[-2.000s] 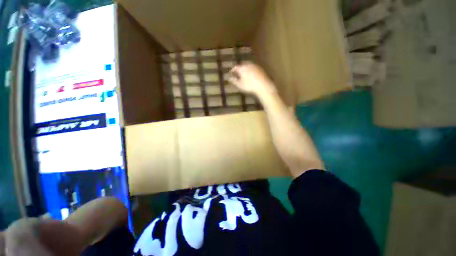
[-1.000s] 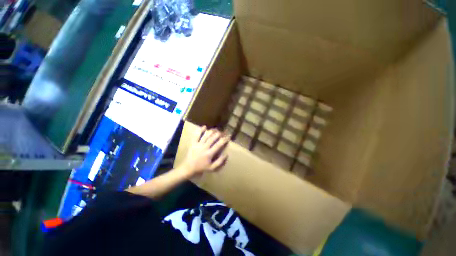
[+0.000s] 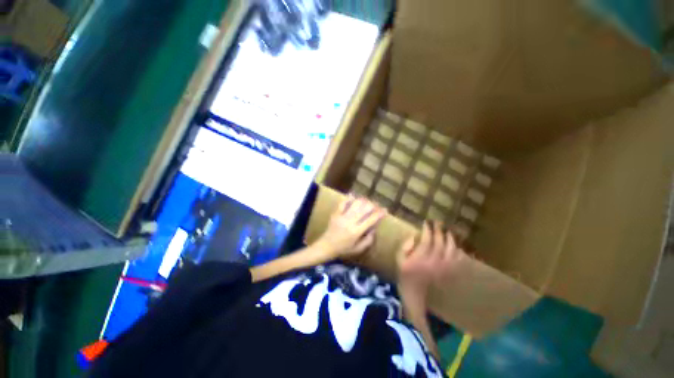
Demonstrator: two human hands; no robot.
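Note:
A large open brown shipping carton [image 3: 473, 74] stands in front of me, tilted in view. Its flaps are open. A cardboard partition grid [image 3: 421, 166] lies deep inside it. My left hand [image 3: 353, 227] rests on the top edge of the near flap, fingers over the fold. My right hand [image 3: 430, 255] is on the same near flap further right, slightly blurred, fingers over the edge. The thumbs are hidden or unclear. Neither hand holds a bagged item.
Left of the carton lies a printed white-and-blue bench covering [image 3: 295, 88] with clear-bagged products [image 3: 284, 22] at its far end. A red pen [image 3: 144, 283] and a red-and-blue object [image 3: 93, 353] lie near its front. A green conveyor [image 3: 126, 111] is further left.
My right hand has come into view onto the near flap. My left hand has shifted along the flap's edge to the right. The view has turned slightly and the flap appears more upright.

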